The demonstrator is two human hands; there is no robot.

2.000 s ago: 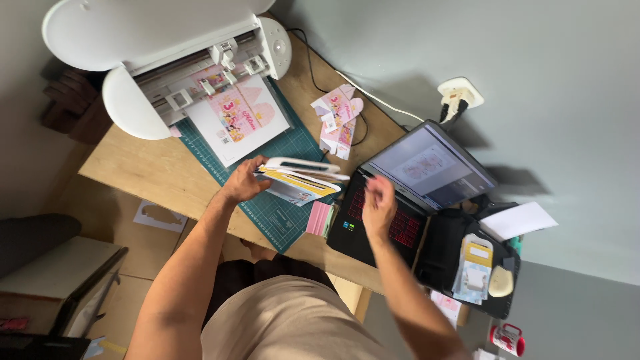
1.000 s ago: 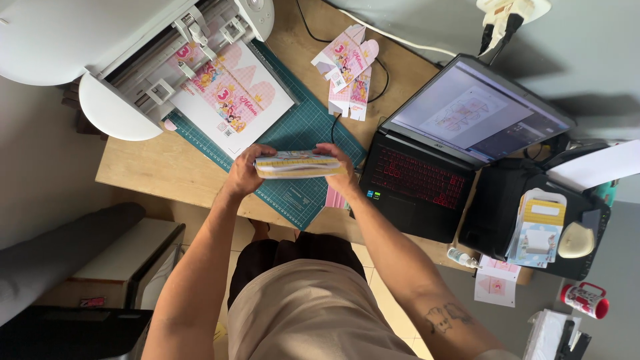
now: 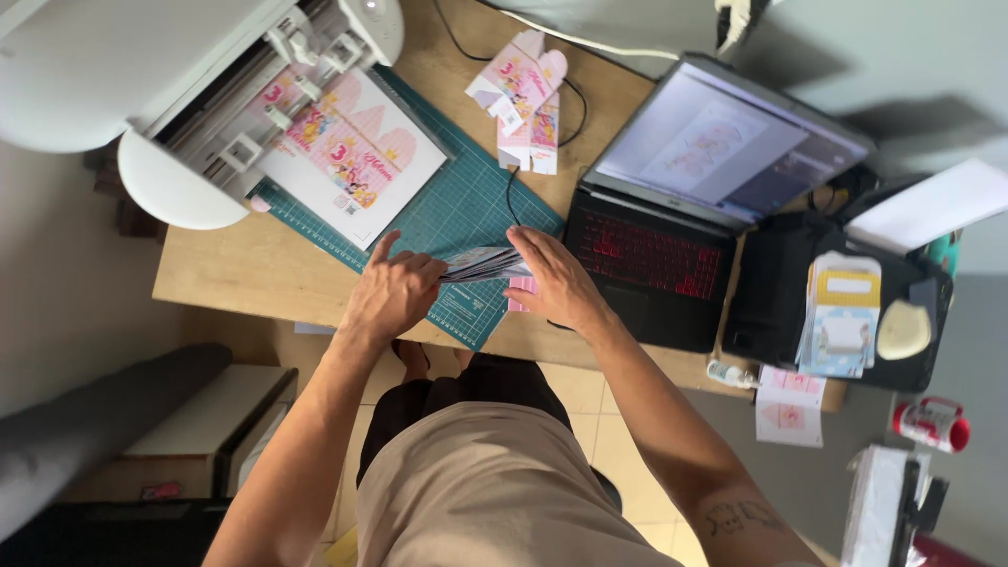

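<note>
My left hand point(image 3: 396, 293) grips the left end of a stack of printed paper cutouts point(image 3: 482, 265), held above the green cutting mat point(image 3: 465, 197). At the stack's right end is my right hand point(image 3: 555, 279), its fingers apart and its palm side against or very near the edges. A printed sheet point(image 3: 370, 161) lies partly on the mat and partly in the white cutting machine point(image 3: 268, 102). Pink printed box cutouts point(image 3: 526, 87) rest on the desk behind the mat. Pink pieces point(image 3: 522, 294) show beneath my right hand.
An open laptop point(image 3: 654, 260) stands right of the mat. Beyond it, more cutouts point(image 3: 843, 315) and a cream-coloured object point(image 3: 904, 329) lie on a black surface. A small bottle point(image 3: 731, 374) is at the desk edge, a red and white mug point(image 3: 931, 424) farther right. Cables run behind the laptop.
Two seconds ago my right hand was off the stack, over the laptop; a second ago both hands gripped it. Now the right fingers are spread at its end. The stack's yellow face no longer shows.
</note>
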